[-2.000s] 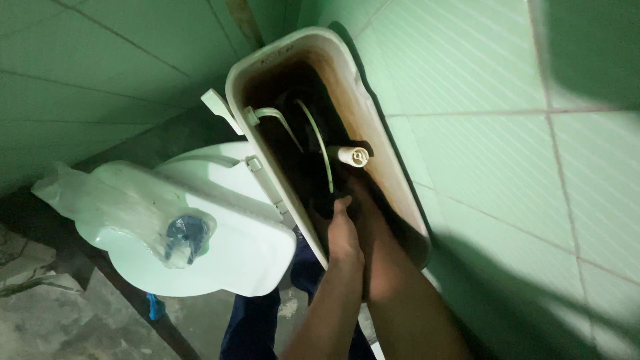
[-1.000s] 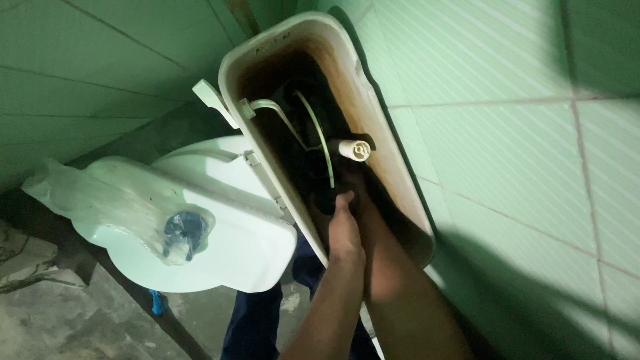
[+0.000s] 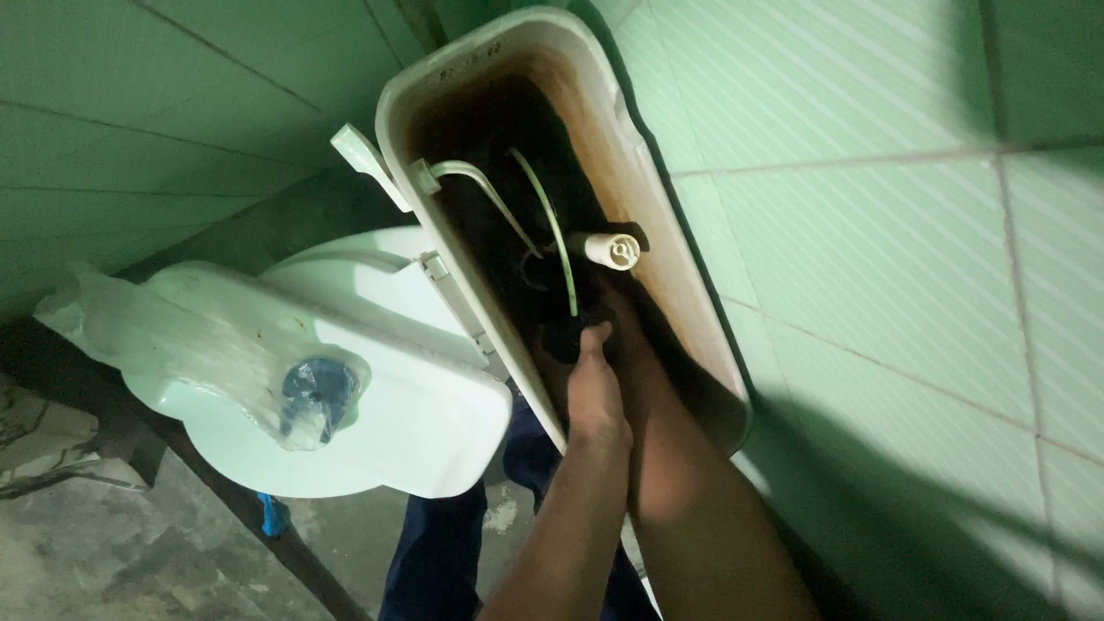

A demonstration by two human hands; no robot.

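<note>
Both my hands reach down into a toilet cistern (image 3: 690, 371) with rust-brown stained inner walls and no lid on it. My left hand (image 3: 595, 379) has its thumb against a dark round part (image 3: 565, 338), which it appears to grip near the lower end of a thin pale tube (image 3: 556, 233). My right hand (image 3: 623, 315) lies deeper, beside the left, its fingers hidden in the dark. A cream plastic valve tube (image 3: 612, 250) stands just above my hands. The curved flush lever arm (image 3: 483, 181) runs inside from the white outer handle (image 3: 366, 159).
A white toilet lid (image 3: 414, 423) lies left of the cistern, with a clear plastic bag (image 3: 216, 336) holding a blue object (image 3: 319, 392) on it. Green tiled walls (image 3: 862, 259) stand close at the right and upper left. My legs in dark trousers (image 3: 431, 552) are below.
</note>
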